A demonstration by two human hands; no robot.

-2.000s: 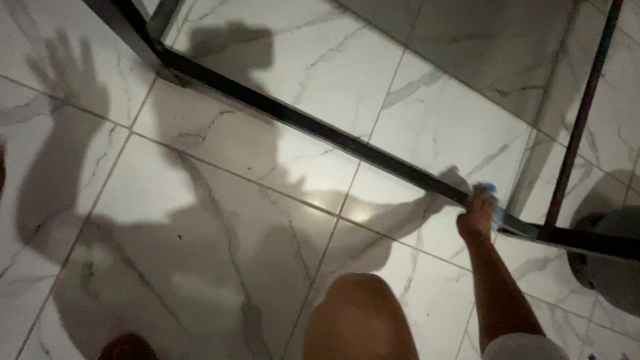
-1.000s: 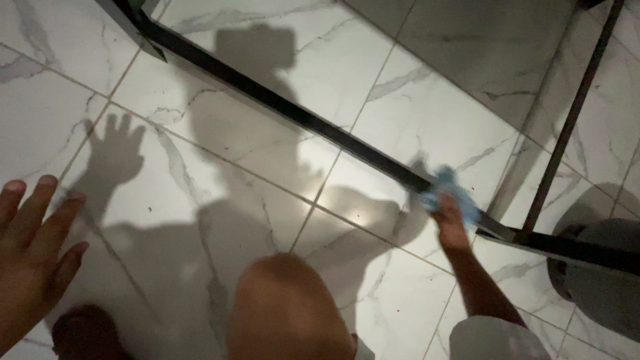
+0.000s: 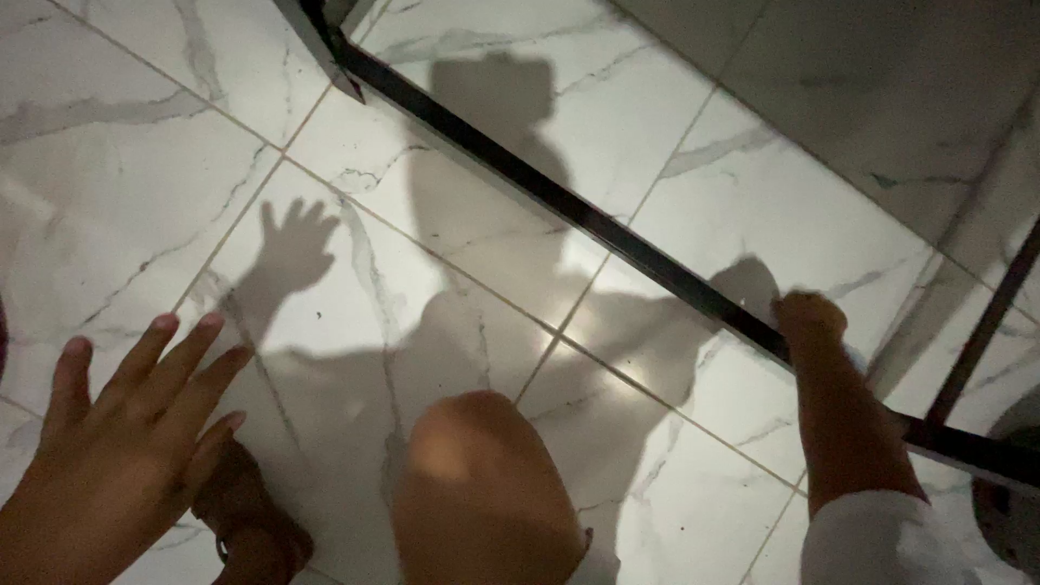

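My left hand (image 3: 134, 447) is held over the floor at the lower left with its fingers spread, and nothing is in it. My right hand (image 3: 811, 318) is closed at the black metal bar (image 3: 585, 215) of a frame that crosses the view diagonally. A small bit of light blue cloth (image 3: 855, 357) shows beside my right wrist; my hand and forearm hide the rest of it.
Marble-patterned floor tiles (image 3: 471, 268) lie beneath, with my shadow on them. My bent knee (image 3: 483, 479) is at the bottom middle. Another dark bar (image 3: 987, 325) meets the frame at the right, near a dark rounded object (image 3: 1007, 504). The frame's corner (image 3: 337, 45) is at upper left.
My left hand, out of view two seconds ago, is now fully in view at the left. My right hand stays at the bar; the blue cloth, plain to see a second ago, is now mostly hidden.
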